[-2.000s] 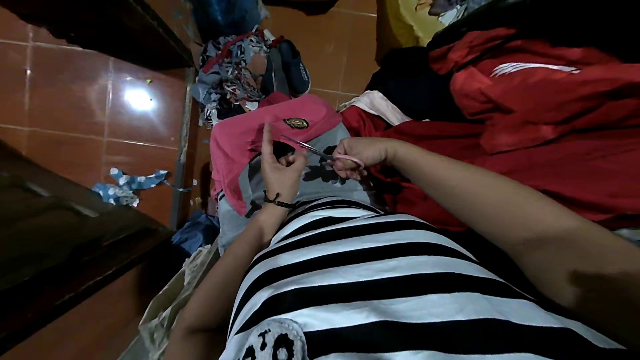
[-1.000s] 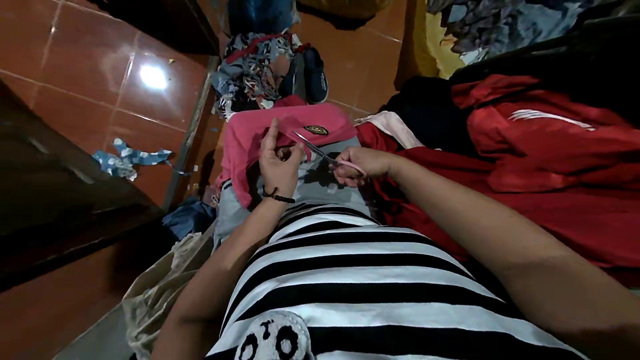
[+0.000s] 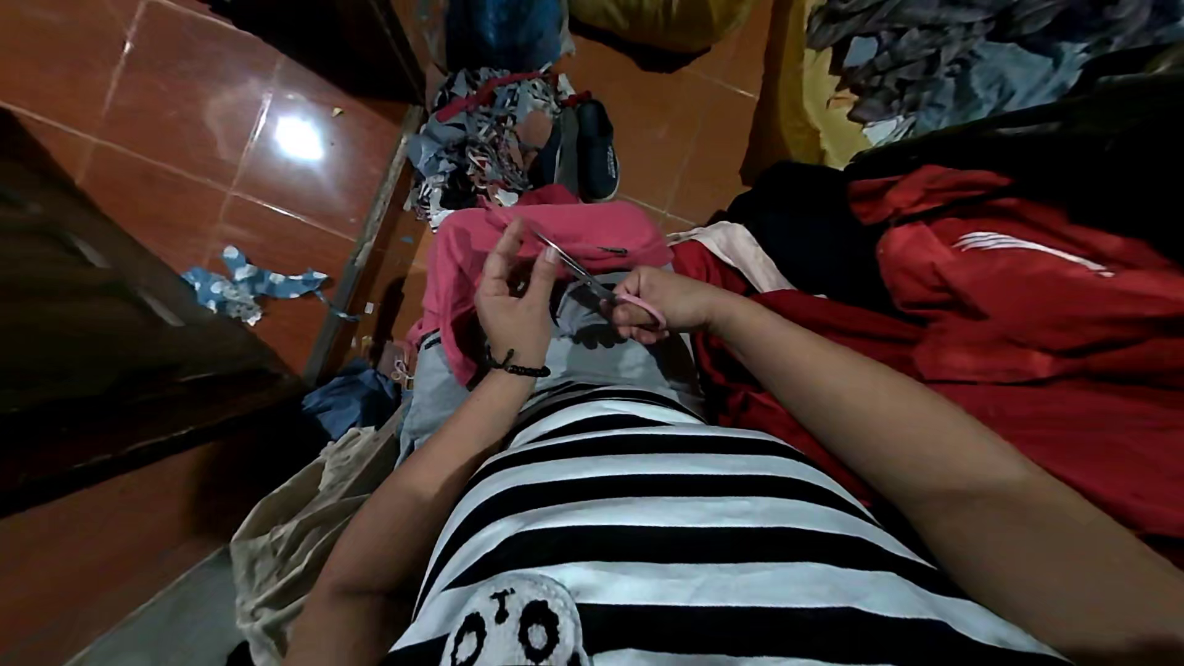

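Note:
A pair of scissors [image 3: 581, 274] with pink handles is gripped in my right hand [image 3: 655, 303], its blades pointing up and left toward my left hand. My left hand [image 3: 518, 301] is raised palm up over the pink cloth [image 3: 583, 227], with the fingers near the blade tips; it seems to pinch a bit of the pink cloth, though this is hard to see. The pink cloth lies across my lap over grey fabric [image 3: 615, 365], and a dark patch shows on it near the blades.
Red garments [image 3: 1017, 324] and black cloth [image 3: 786, 222] lie at the right. Fabric scraps [image 3: 472, 139] and a dark shoe [image 3: 598, 153] are ahead. A yellow sack [image 3: 795, 102] stands upper right. Blue patterned cloth [image 3: 250, 282] lies on the tiled floor, beyond a wooden edge [image 3: 365, 240].
The patch on the pink cloth, plainly seen before, now shows narrower, as the cloth has shifted. Both hands keep nearly the same pose, scissors still in the right one.

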